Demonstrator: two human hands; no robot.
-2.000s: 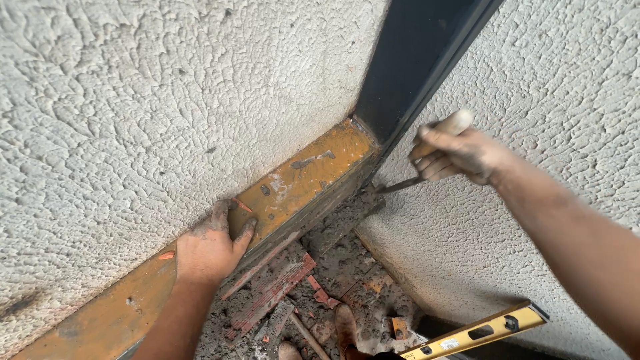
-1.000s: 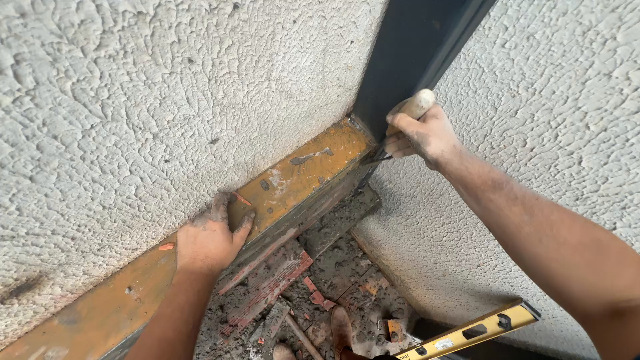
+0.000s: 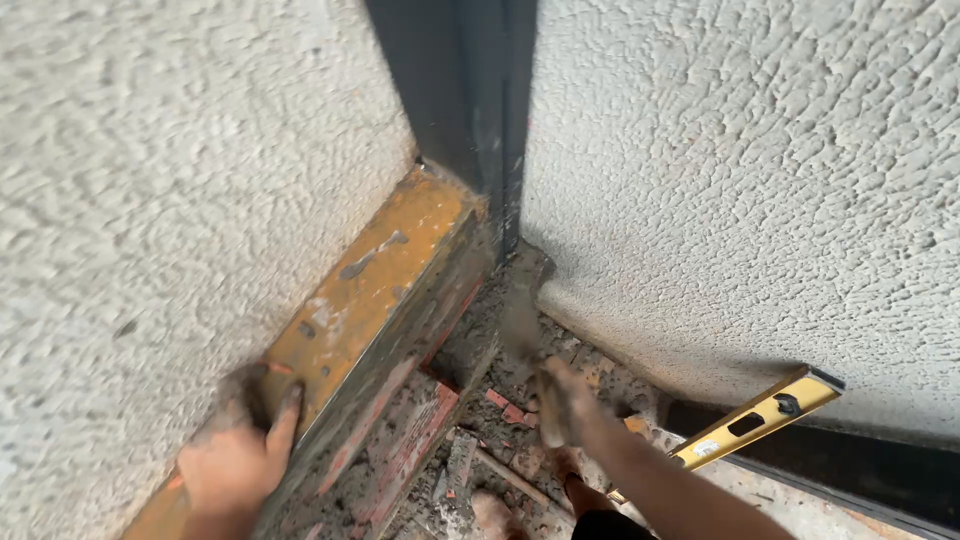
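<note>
My left hand (image 3: 240,442) rests on the yellow-brown sill (image 3: 375,270), its fingers spread over the edge beside the textured wall and a dark thing under the fingertips that I cannot make out. My right hand (image 3: 574,409) is closed around the handle of a trowel (image 3: 519,319), blurred by motion. The trowel's blade points up toward the foot of the dark metal post (image 3: 480,112), over the mortar-covered ledge. Grey mortar smears mark the sill's top, and its side face is coated with rough mortar and red brick.
A yellow spirit level (image 3: 757,420) leans at the lower right near a dark metal strip (image 3: 825,457). Textured white walls (image 3: 712,187) rise on both sides. Brick rubble and a stick (image 3: 521,480) lie on the ground around my feet (image 3: 495,514).
My right hand has moved from beside the post's foot down over the rubble, still holding the trowel. My left hand stays on the sill. The view has shifted and tilted.
</note>
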